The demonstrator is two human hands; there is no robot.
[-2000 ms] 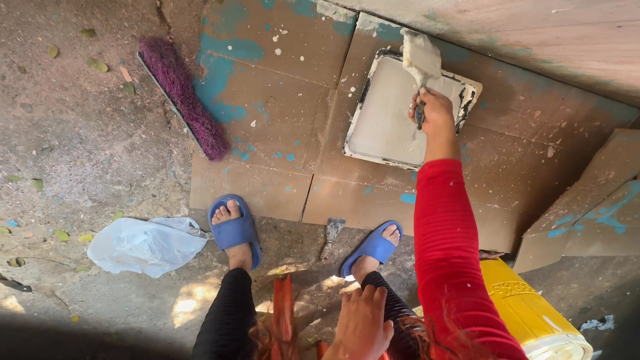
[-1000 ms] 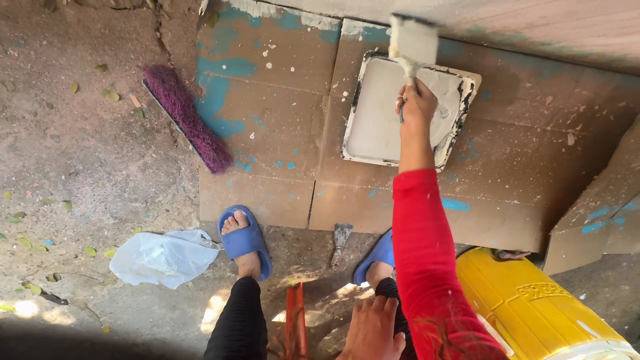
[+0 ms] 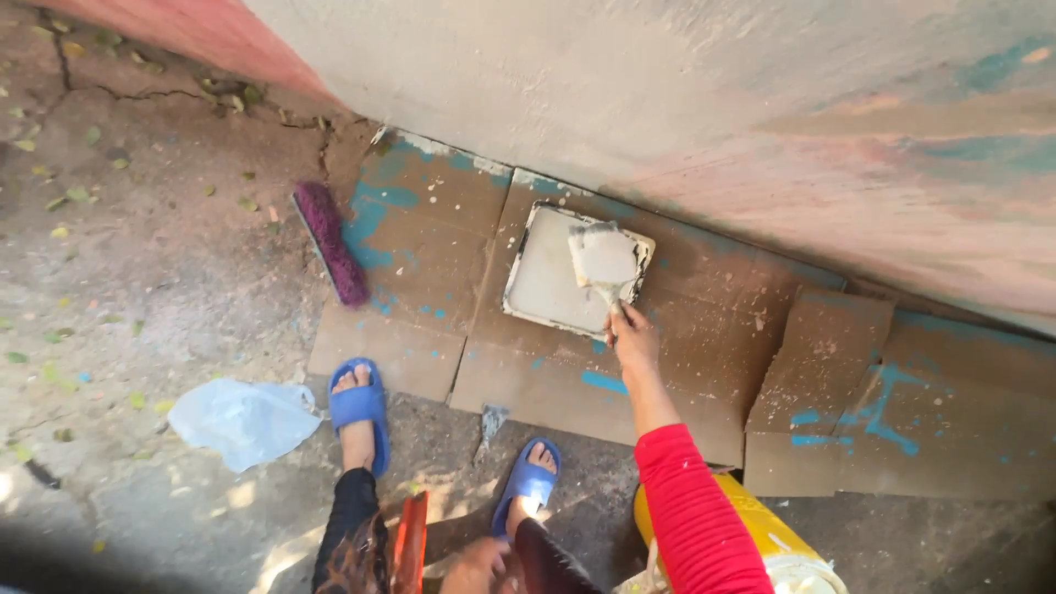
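My right hand (image 3: 632, 334), below a red sleeve, grips the handle of a wide paintbrush (image 3: 606, 257) coated in white paint. The brush head is over the right part of a paint tray (image 3: 540, 262) that holds white paint; whether it touches the paint I cannot tell. The tray lies on flattened cardboard (image 3: 577, 381) spotted with blue and white paint. My left hand (image 3: 478, 568) is blurred at the bottom, near my knee, with nothing visible in it; its fingers are not clear.
A painted wall (image 3: 660, 107) rises behind the cardboard. A purple bristled brush head (image 3: 330, 243) and a white plastic bag (image 3: 245, 421) lie left. A yellow bucket (image 3: 763, 520) stands beside my right arm, and a red strip (image 3: 410, 540) shows near my legs.
The view has shifted to show more wall. The paintbrush, earlier at the tray's far edge near the wall, has come back over the tray, still in my right hand.
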